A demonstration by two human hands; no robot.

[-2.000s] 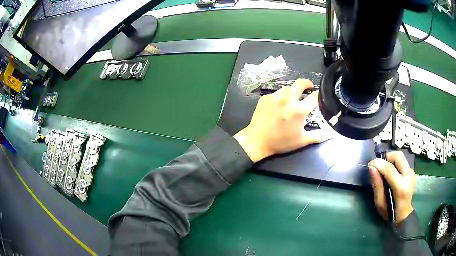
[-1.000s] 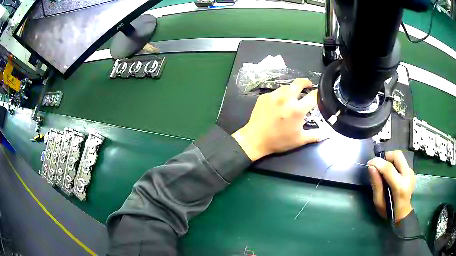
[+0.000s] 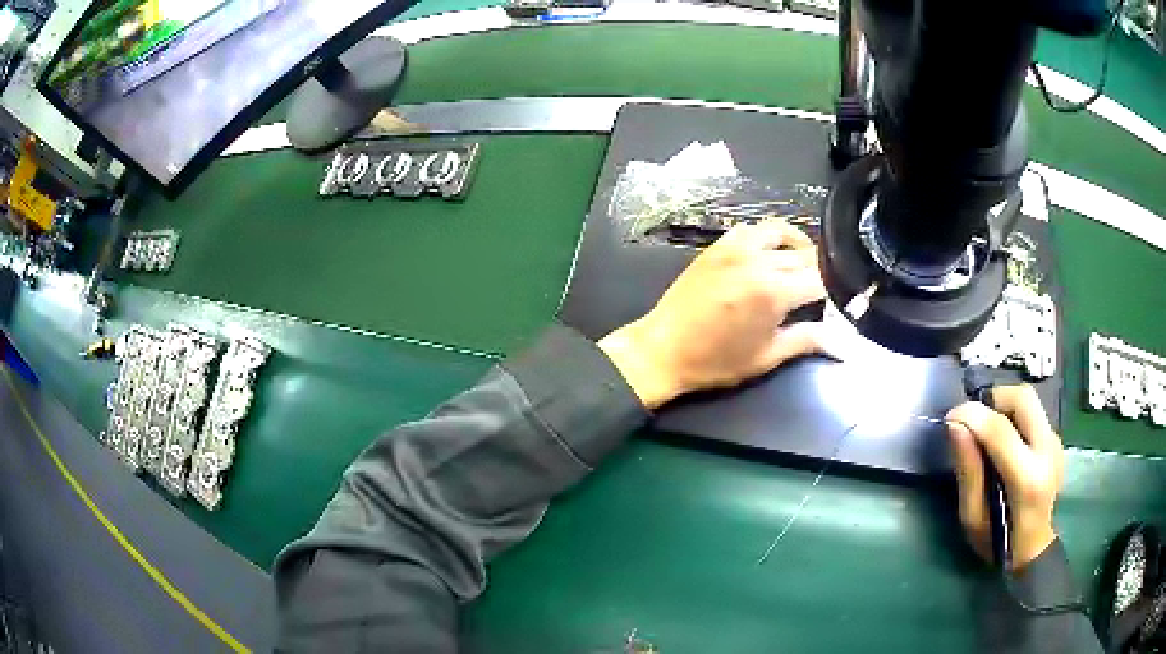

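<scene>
A silver assembly (image 3: 1017, 339) lies on the dark work plate (image 3: 754, 428), largely hidden under the microscope's black ring light (image 3: 914, 313). My left hand (image 3: 729, 313) rests on the plate, its thumb and fingers at the assembly's left end; glare and fingers hide most of the contact. My right hand (image 3: 1010, 473) grips a slim black corded handle (image 3: 999, 517) like a pencil, right of the bright light spot. The handle's tip cannot be made out. A very fine pale line (image 3: 795, 511) runs from near the light spot down over the bench.
Crumpled clear film (image 3: 678, 179) and thin dark tools lie at the plate's far left. Silver strips stand on the green belt (image 3: 399, 171) and side by side on the bench at left (image 3: 173, 409). The monitor (image 3: 205, 77) is upper left. A dark oval holder (image 3: 1133, 569) is lower right.
The belt strips have moved right. The assembly under the microscope shows further right than one second ago. The monitor picture has changed from grey to partly green. My hands have barely moved.
</scene>
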